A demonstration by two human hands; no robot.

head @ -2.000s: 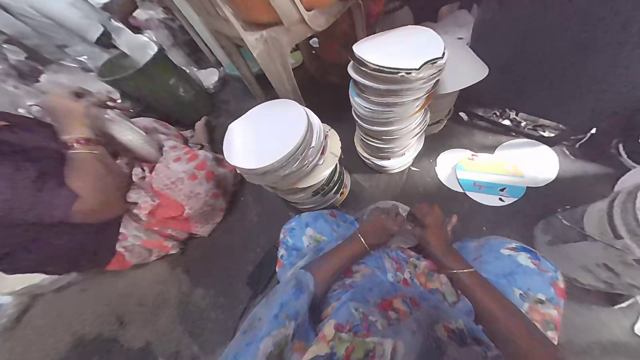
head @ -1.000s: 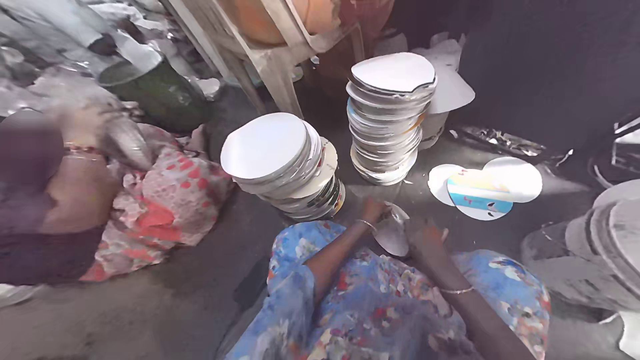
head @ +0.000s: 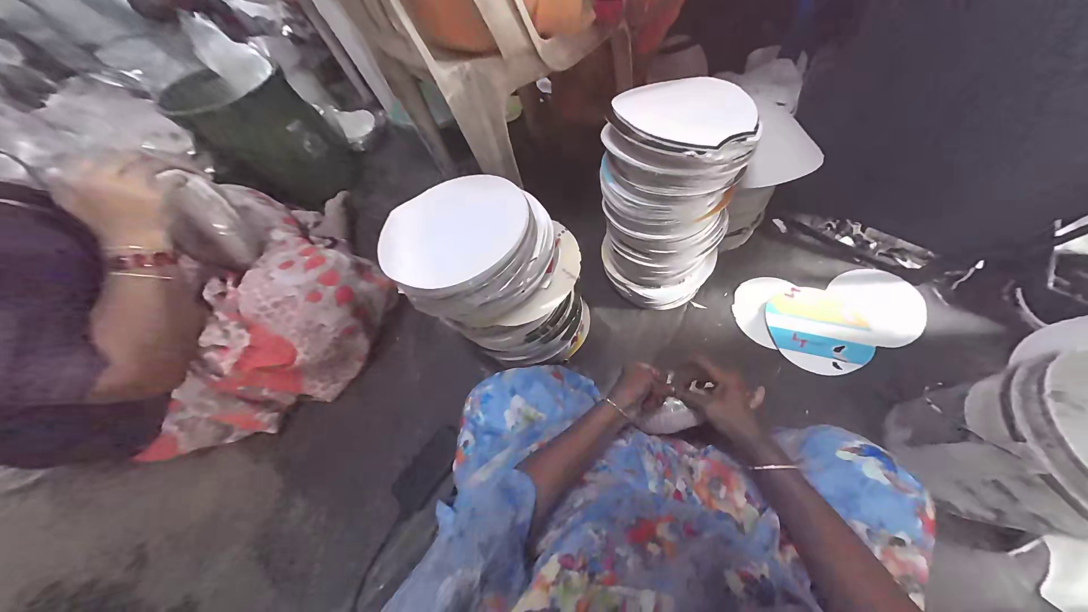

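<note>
My left hand (head: 639,387) and my right hand (head: 721,399) are close together over my lap, both on a small pale disc (head: 668,416), perhaps paper or card, whose far edge lies between my fingers. What the fingertips pinch is too blurred to tell. Ahead of my left hand stands a leaning stack of round white card discs (head: 455,234). A taller stack of such discs (head: 680,115) rises beyond my hands. Several loose discs, one printed yellow and blue (head: 820,327), lie on the floor to the right.
At the left a person's hand (head: 119,204) holds a blurred pale thing above patterned cloth (head: 289,340). Behind are a dark green bucket (head: 255,127) and a plastic chair (head: 480,93). Grey round containers or stacks (head: 1011,408) stand at the right edge.
The pale disc stood more upright between my hands one second ago; now it lies lower and flatter, and my hands are closer together. The view has shifted slightly.
</note>
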